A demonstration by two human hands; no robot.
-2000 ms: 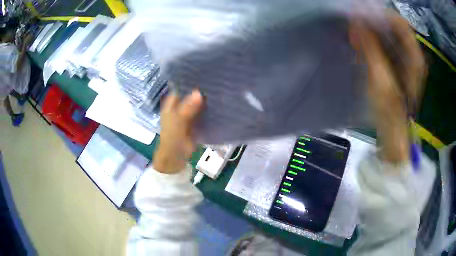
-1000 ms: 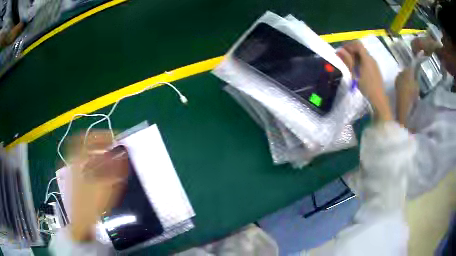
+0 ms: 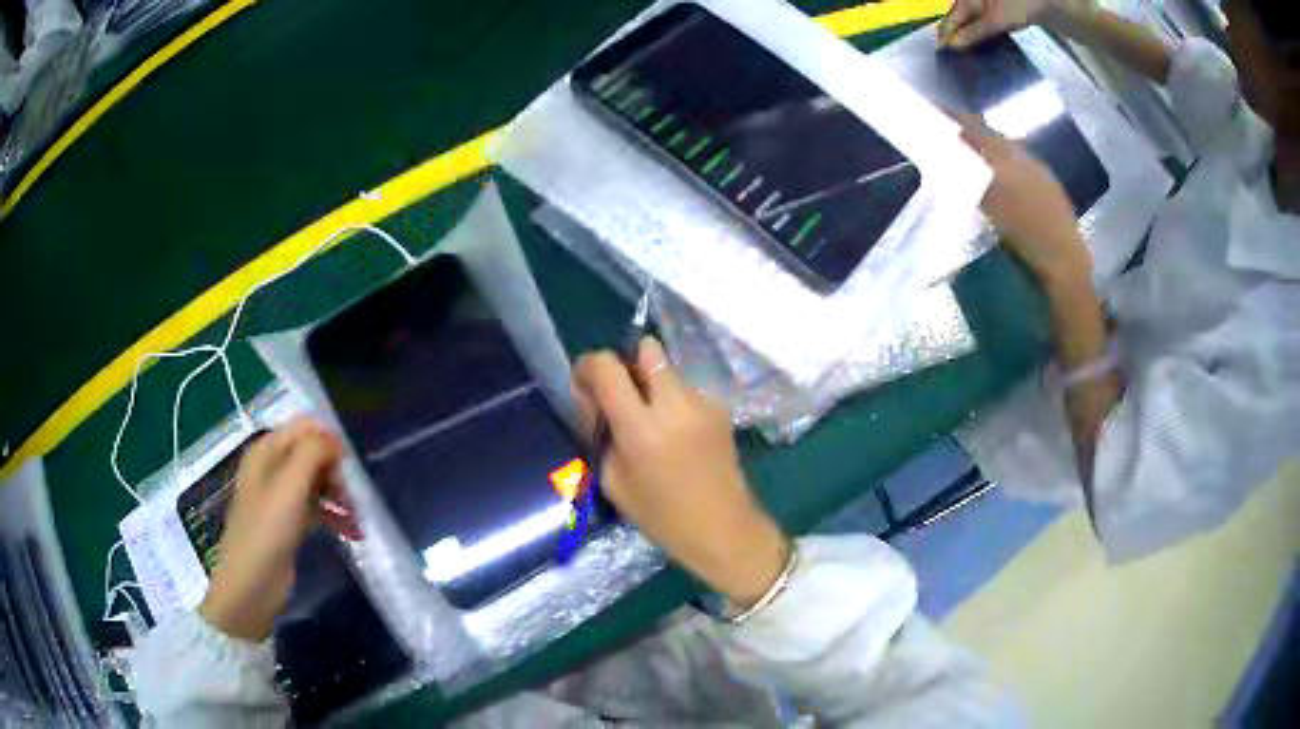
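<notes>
A black tablet (image 3: 442, 385) lies on a clear bag in front of me, with a white square and an orange square near its lower end. My right hand (image 3: 677, 463) is closed on a slim pen (image 3: 575, 530), its blue end over the tablet's right edge. My left hand (image 3: 285, 520) is curled at the tablet's left edge, blurred; whether it grips anything is unclear. A second tablet (image 3: 335, 634) lies partly under my left hand and forearm. A third tablet (image 3: 756, 135) with green and white text rows lies on stacked bags (image 3: 870, 335) at the upper right.
A white cable (image 3: 264, 285) loops along the yellow edge strip (image 3: 335, 224) of the green bench. Stacked slabs (image 3: 43, 612) stand at the far left. At the right, another person's hands (image 3: 1034, 214) are at the third tablet's stack and at another tablet (image 3: 1041, 128).
A tablet with coloured squares now lies between my hands. The tablet on the right stack now shows text rows. My right hand has moved left and down from the stack, bringing the pen.
</notes>
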